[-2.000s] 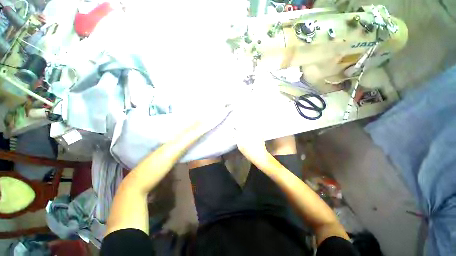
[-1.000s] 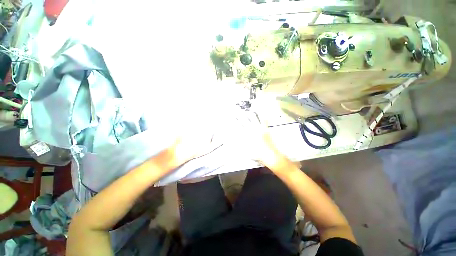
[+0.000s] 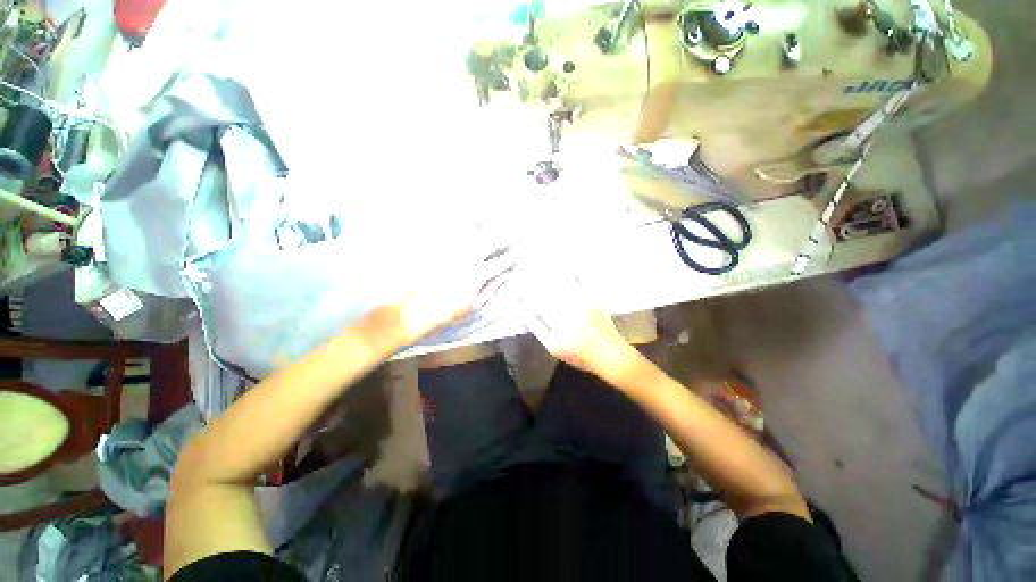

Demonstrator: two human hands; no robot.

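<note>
Grey garment panels [image 3: 284,298] lie on the white table left of and in front of the needle, running to the table's front edge. My left hand [image 3: 449,293] rests on the cloth, its fingers pointing at the needle area and washed out by glare. My right hand [image 3: 574,324] is at the table's front edge on the cloth's right end; glare hides its fingertips. I cannot tell whether either hand grips the cloth. The presser foot and needle area [image 3: 549,171] is beyond both hands. The cream sewing machine [image 3: 738,108] stands at the upper right.
Black-handled scissors [image 3: 711,238] lie right of the needle. A measuring tape [image 3: 852,188] hangs at the machine's right end. A blue-grey cloth pile [image 3: 977,341] is at far right. A wooden chair [image 3: 85,392] and grey bundles [image 3: 153,466] are at lower left. A dark thread cone [image 3: 25,142] is at far left.
The view has shifted, swinging closer to the machine and then partly back. Both hands have stayed near the front edge; the left hand now lies flatter, its fingers closer to the right hand.
</note>
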